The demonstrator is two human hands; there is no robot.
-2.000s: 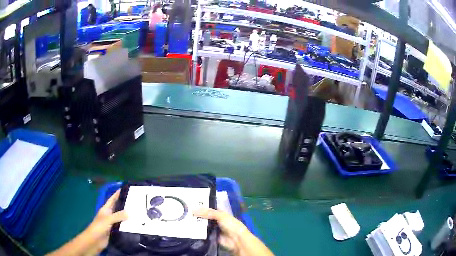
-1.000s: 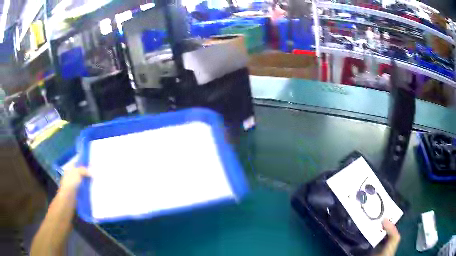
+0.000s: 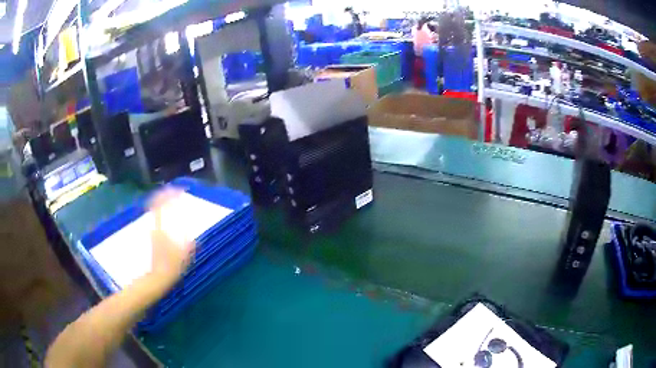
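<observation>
My left hand [image 3: 169, 233] is over the stack of blue plastic trays [image 3: 208, 251] at the left, blurred, with nothing seen held in it. A white liner sheet [image 3: 122, 251] lies in the top tray. A black inner tray [image 3: 413, 356] lies at the bottom edge, right of centre, partly cut off. A white user manual [image 3: 460, 338] with a headphone picture lies on top of it. My right hand is not in view.
Black retail boxes [image 3: 331, 169] stand behind the tray stack, one with a pale flap [image 3: 316, 108]. Another black box [image 3: 586, 215] stands upright at the right. A blue tray with black headphones [image 3: 639, 251] is cut off at the right edge.
The blue tray that my left hand held up is now down on the stack at the left. The inner tray and manual sit lower in view, and my right hand has left the picture.
</observation>
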